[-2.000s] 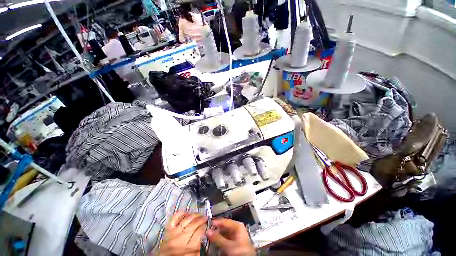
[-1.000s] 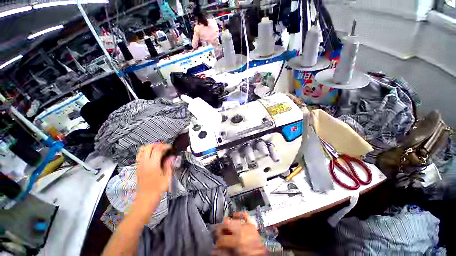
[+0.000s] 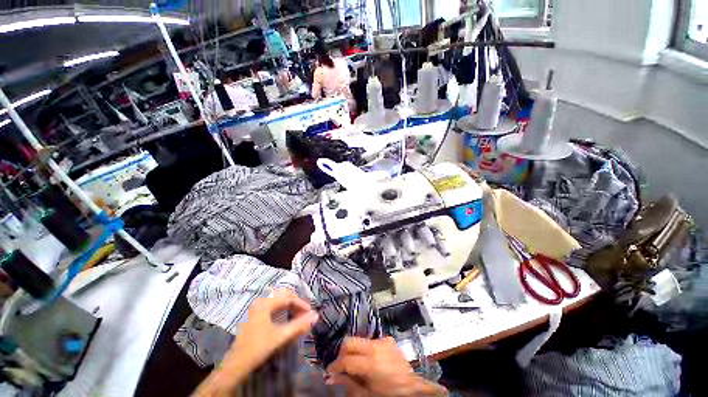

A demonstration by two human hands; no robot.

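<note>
A striped garment piece (image 3: 341, 298), dark and light, lies bunched left of the overlock machine's needle area and hangs down between my hands. A paler striped piece (image 3: 241, 288) lies beside it on the left. My left hand (image 3: 272, 333) is raised over the cloth with thumb and fingertips close together; whether it pinches cloth is unclear. My right hand (image 3: 373, 364) is at the table's front edge with fingers curled on the dark striped cloth. The overlock machine (image 3: 404, 225) stands just beyond my hands.
Red-handled scissors (image 3: 548, 277), a grey flat piece (image 3: 498, 264) and a small yellow-handled tool (image 3: 467, 279) lie right of the machine. Striped cloth heaps lie at left (image 3: 237, 205) and lower right (image 3: 609, 371). Thread cones (image 3: 544, 116) stand behind. A person (image 3: 331, 77) is in the background.
My left hand was at the needle area, moved up left with dark striped cloth, and has now come back down nearer my right hand. The camera view has shifted.
</note>
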